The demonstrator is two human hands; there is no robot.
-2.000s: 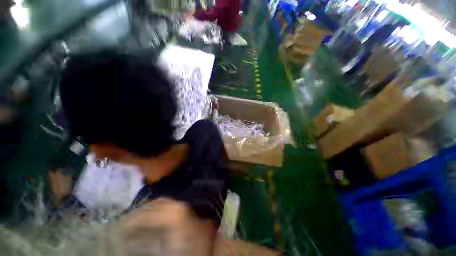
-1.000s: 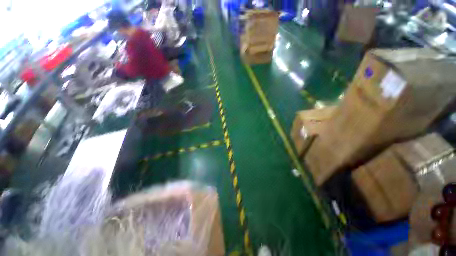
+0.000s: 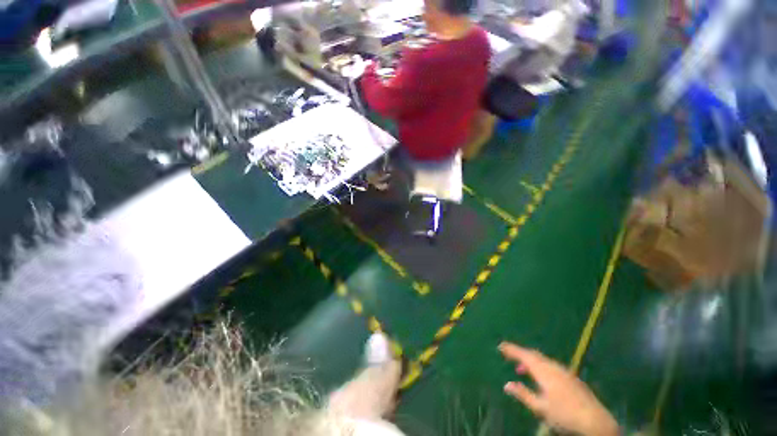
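My right hand (image 3: 558,393) is at the bottom right over the green floor, with its fingers apart and nothing in it. My left hand (image 3: 371,387) is blurred and cut off at the bottom centre; a small pale patch shows at its tip, and I cannot tell whether it is held. A heap of thin white tangled pieces, possibly cables (image 3: 64,294), lies on a white sheet (image 3: 183,243) on the bench at the left. Neither hand touches it.
A person in a red top (image 3: 439,94) is at the bench beside a second white sheet (image 3: 371,136) heaped with small parts (image 3: 311,162). Pale brown fuzzy strands (image 3: 179,383) fill the lower left. A brown carton (image 3: 699,221) stands right of the taped aisle.
The view has moved along the aisle, nearer to the person in red. The dark-haired person and the open carton are out of view. Both hands now show at the bottom.
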